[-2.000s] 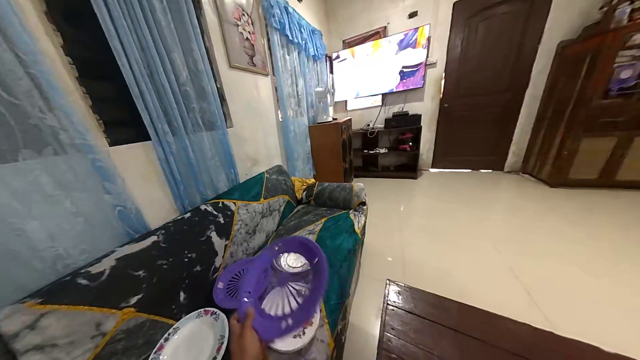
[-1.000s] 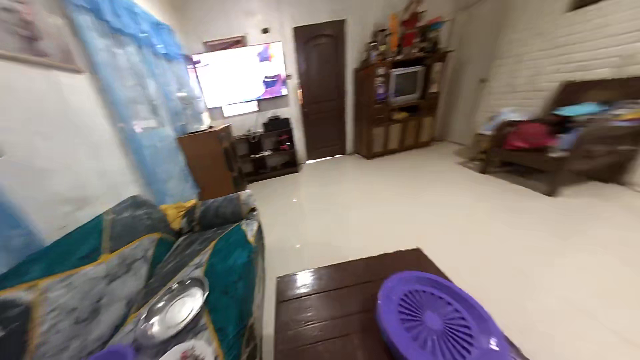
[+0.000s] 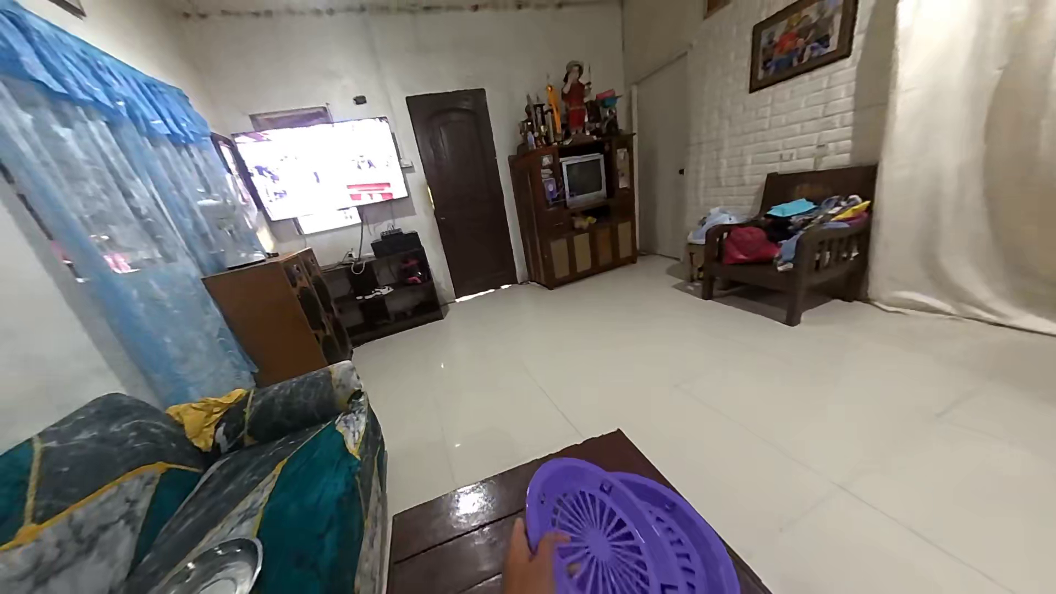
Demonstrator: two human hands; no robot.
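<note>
My left hand [image 3: 532, 563] comes up from the bottom edge and grips the left rim of a purple slotted plastic basket [image 3: 598, 536]. That basket is tilted over a second purple plastic basket [image 3: 705, 536], which rests on the dark wooden table [image 3: 462, 516]; the two overlap. At the lower left, a shiny metal dish [image 3: 219, 569] lies on the sofa seat, cut off by the bottom edge. My right hand is not in view.
A sofa with a patterned cover [image 3: 309, 487] stands left of the table. Beyond the tiled floor [image 3: 577, 355] are a wooden speaker cabinet [image 3: 264, 313], a low shelf, a lit television [image 3: 322, 169], a door, a tall cabinet and a wooden armchair [image 3: 796, 272] heaped with clothes.
The view has swung right. My left hand held purple plastic over the sofa two seconds ago; now it holds a basket at the table. One second ago only one basket showed on the table.
</note>
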